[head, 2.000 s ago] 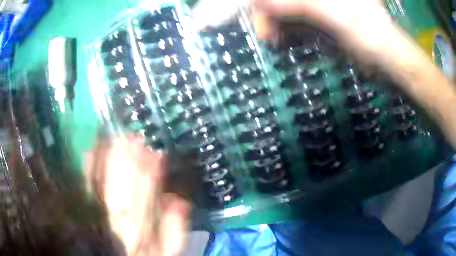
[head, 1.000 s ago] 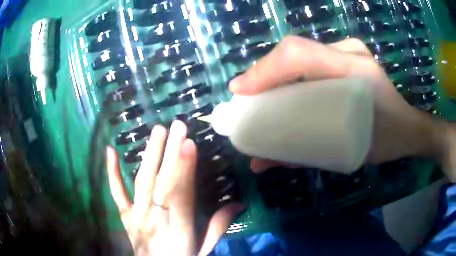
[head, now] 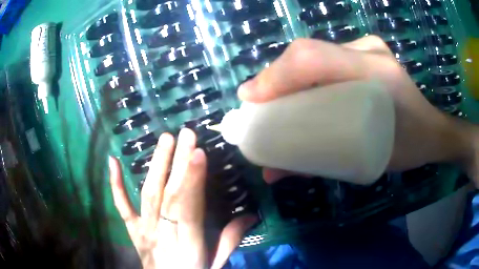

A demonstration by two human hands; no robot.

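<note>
My right hand (head: 336, 68) holds a large milky-white squeeze bottle (head: 320, 131) on its side, tip to the left. Its thin pale-yellow nozzle (head: 216, 127) is at a glossy black round part (head: 204, 122) in the second column from the left; whether it touches is unclear. My left hand (head: 173, 205) lies with fingers spread over the lower left of the clear blister tray (head: 79, 79), fingertips on or just above black parts left of the nozzle. The tray holds many black round parts in columns, with bright T-shaped glints at their centres. Some are hidden under both hands and the bottle.
A slim white printed bottle (head: 43, 58) with a narrow tip lies left of the tray on the green bench top (head: 68, 136). A yellow object (head: 471, 63) is cut off at the right edge. Something blue shows at the top left, and blue clothing (head: 325, 252) at the bottom.
Since two seconds ago, my right hand has come down from the tray's far side and the bottle is now over the tray. My left hand has spread over the parts. Since one second ago, almost nothing has moved.
</note>
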